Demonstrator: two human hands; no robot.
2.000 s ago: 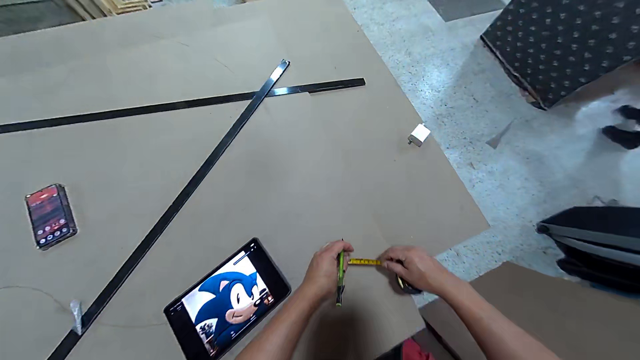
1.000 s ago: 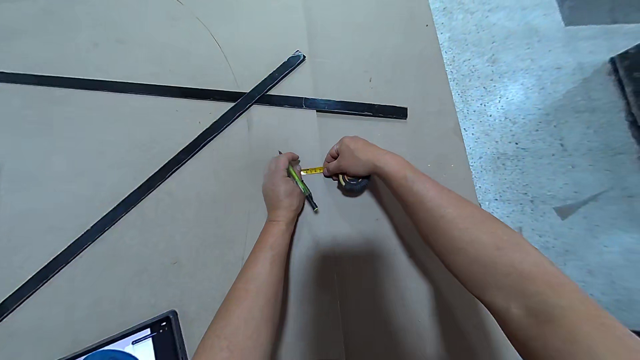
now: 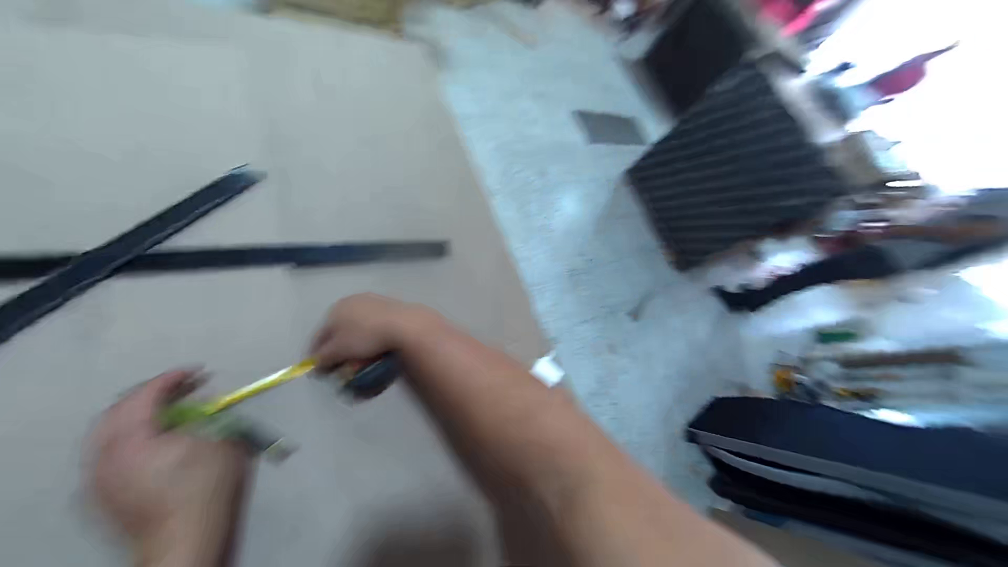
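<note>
Low on the left of the blurred head view, my left hand (image 3: 157, 457) holds a green and dark pen-like tool (image 3: 224, 429) and the end of the yellow tape blade (image 3: 264, 386). My right hand (image 3: 354, 339) grips the dark case of the tape measure (image 3: 372, 378), with the blade stretched between both hands. Beyond them, two long black strips cross on the brown sheet-covered table: one lies nearly level (image 3: 362, 252), the other slants over it (image 3: 165, 224).
A white block-like object (image 3: 547, 368) sits at the table's right edge. Past the pale floor (image 3: 583, 268) stand a large dark patterned box (image 3: 732, 165) and a long black padded object (image 3: 850, 465). A person's dark-clothed limb (image 3: 827, 272) shows at the right.
The view has swung to the right and blurred. More yellow blade shows between my hands than a second ago. Both hands keep their hold; the tablet and phone seen earlier are out of view.
</note>
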